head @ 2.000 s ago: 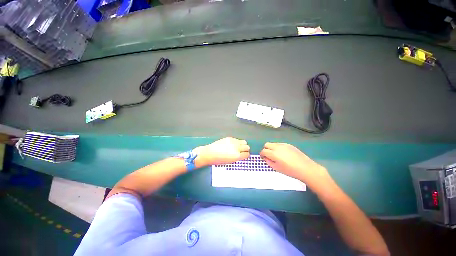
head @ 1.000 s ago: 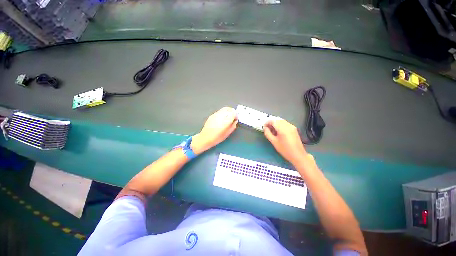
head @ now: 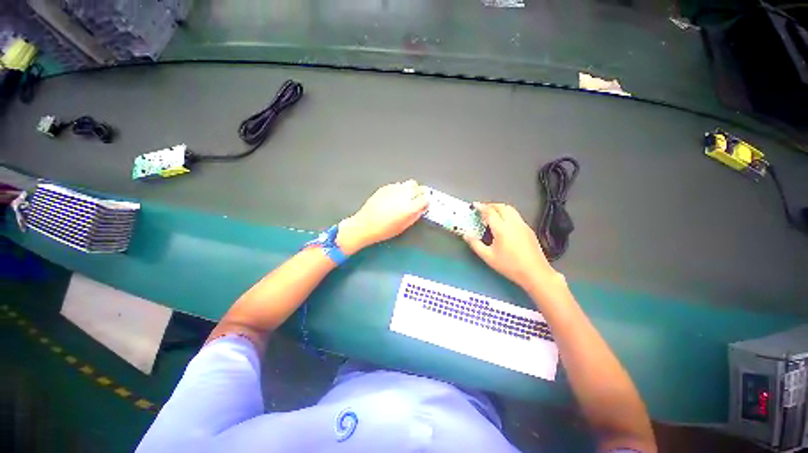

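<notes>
A circuit board shows its green-white side up, slightly tilted, between my two hands over the near part of the belt. My left hand, with a blue strap at the wrist, grips the board's left end. My right hand grips its right end, where a dark part shows by the fingers. The board's black cord lies looped on the belt beyond my right hand. The white pad sheet, with rows of small dark squares, lies on the teal mat; my right forearm covers its right edge. Any pad at my fingertips cannot be seen.
Another board with a bundled cord lies left on the belt. A small board is further left; a yellow-sided board is at right. A striped stack stands at left, a grey box with red display at right.
Both hands have moved from the pad sheet up to the board on the belt and taken hold of it. In the last second the board has tilted a little. The camera view has shifted.
</notes>
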